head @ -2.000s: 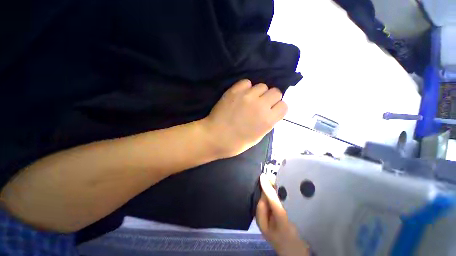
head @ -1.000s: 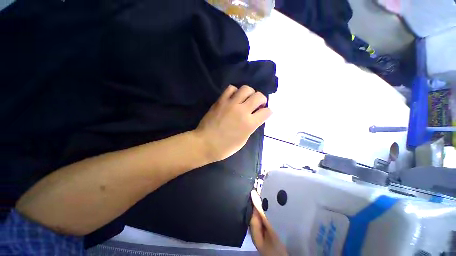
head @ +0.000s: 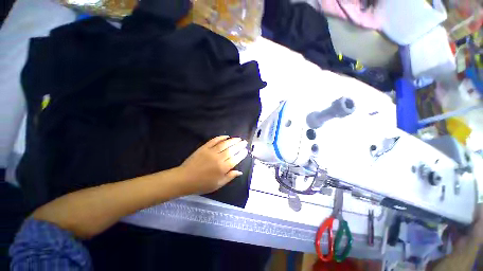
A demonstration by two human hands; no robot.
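Observation:
The black garment [head: 143,106] lies spread and creased over the left of the table, its right edge against the machine's needle end. My left hand [head: 214,164] is on the cloth, its fingers bent onto the garment near that edge. The white sewing machine head [head: 344,127] with a blue stripe stands right of the cloth. Whether the needle is in the cloth cannot be told. My right hand [head: 468,251] is a blurred, cut-off shape at the lower right edge, by the machine's far end; its fingers are unclear.
Scissors [head: 333,235] with red and green handles lie at the table's front, with a slim dark tool [head: 370,227] to their right. A ruled grey edge [head: 227,225] runs along the front. Clear-wrapped golden bundles [head: 227,18] and dark cloth [head: 302,32] lie at the back.
The view has shifted, showing more of the machine, scissors and garment. My right hand has left the needle area for the far right. My left hand stays on the cloth, nearer the garment's lower edge.

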